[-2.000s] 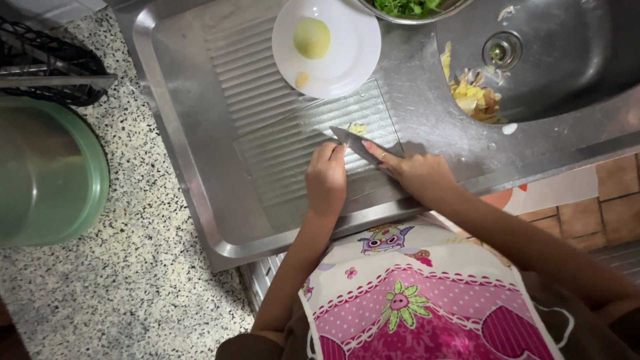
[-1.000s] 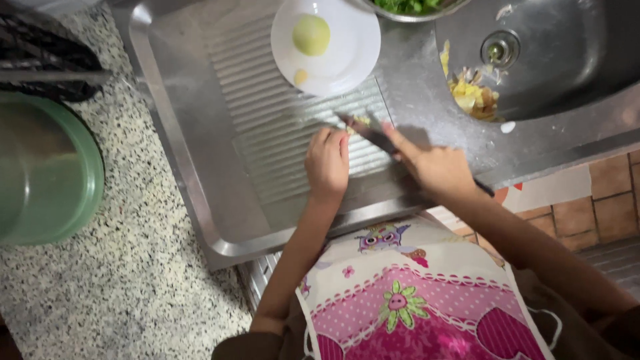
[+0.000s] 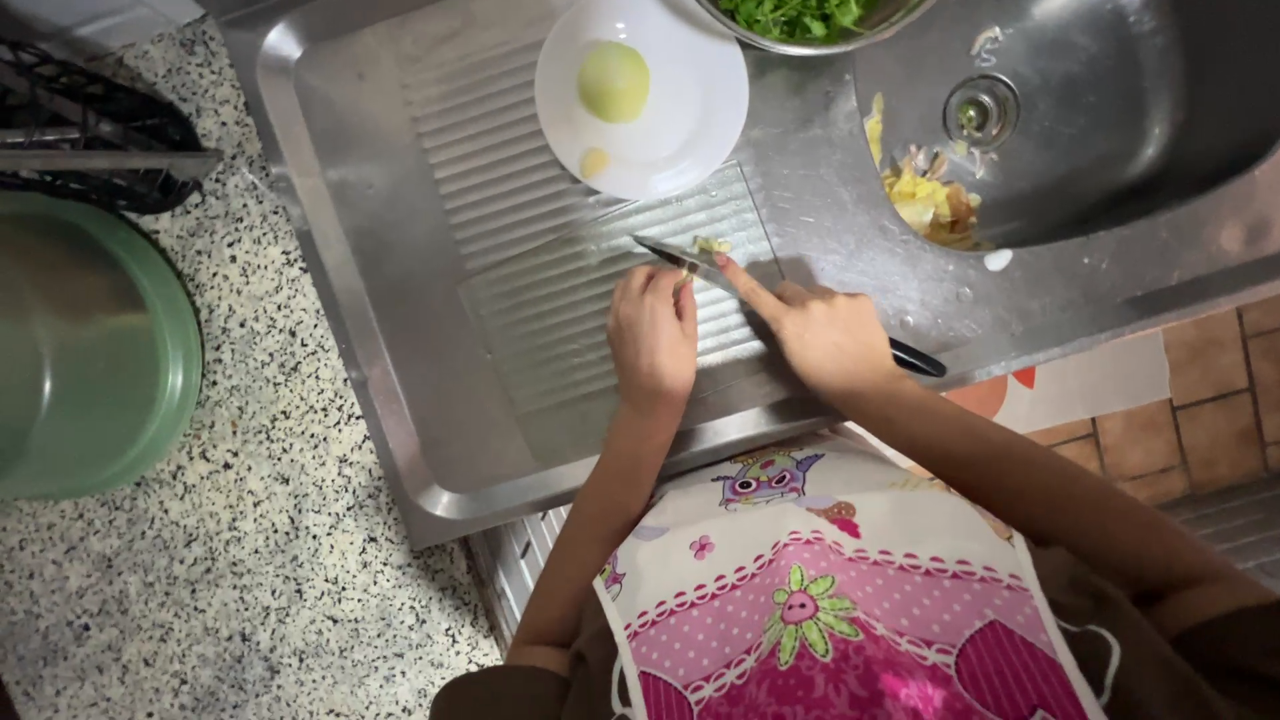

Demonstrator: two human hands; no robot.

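Observation:
My right hand (image 3: 830, 335) grips a kitchen knife (image 3: 665, 252) with a black handle, its index finger laid along the blade. The blade points up and left over a clear glass cutting board (image 3: 540, 340) on the ribbed steel drainboard. My left hand (image 3: 655, 335) pinches a small pale piece (image 3: 686, 277), perhaps garlic, at the blade's lower side. Small chopped bits (image 3: 712, 244) lie just beyond the knife. Above the board, a white plate (image 3: 690, 110) holds a peeled pale-green round vegetable (image 3: 613, 82) and a small yellowish piece (image 3: 594, 163).
A metal bowl of green leaves (image 3: 800, 18) stands at the top. To the right, the sink basin (image 3: 1090, 130) holds yellow and brown peelings (image 3: 930, 205) near its drain. A green basin (image 3: 170, 350) and a black wire rack (image 3: 110, 150) are on the speckled counter at left.
The knife blade and my right hand have shifted slightly while my left hand stays beside the blade. The plate and bowl have not moved.

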